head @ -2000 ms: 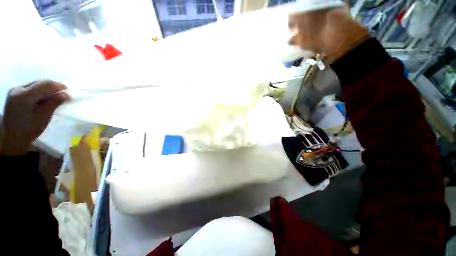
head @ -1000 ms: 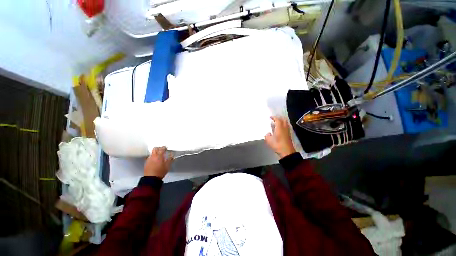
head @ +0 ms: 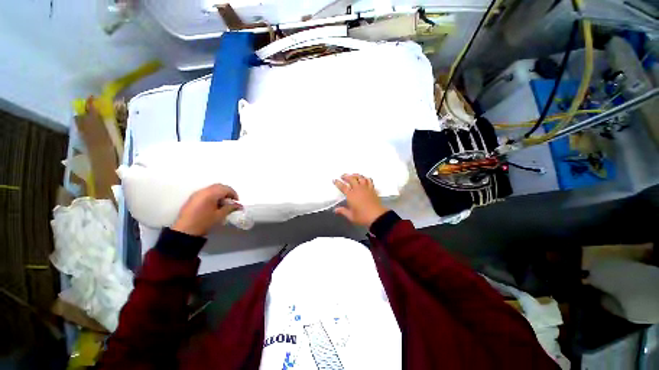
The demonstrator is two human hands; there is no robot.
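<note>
A white garment piece (head: 289, 159) lies over the padded sleeve board (head: 155, 177) and is hard to tell from the white padding. My left hand (head: 208, 207) grips the cloth's near edge at the left, and a small bunched bit shows beside its fingers. My right hand (head: 359, 199) rests on the near edge further right, fingers spread over the cloth. The steam iron (head: 466, 170) sits on the black iron rest (head: 451, 199) to the right, touched by neither hand.
A blue support bar (head: 225, 87) crosses behind the board at the left. A crumpled white cloth heap (head: 90, 253) and cardboard (head: 97, 141) lie at far left. A yellowish hose (head: 587, 79), dark cable and metal tube run to the upper right, over a blue tray (head: 571, 162).
The cloth, held up and spread two seconds ago, now lies over the board. Since one second ago, my left hand has moved left and pinched the edge; my right hand has moved left.
</note>
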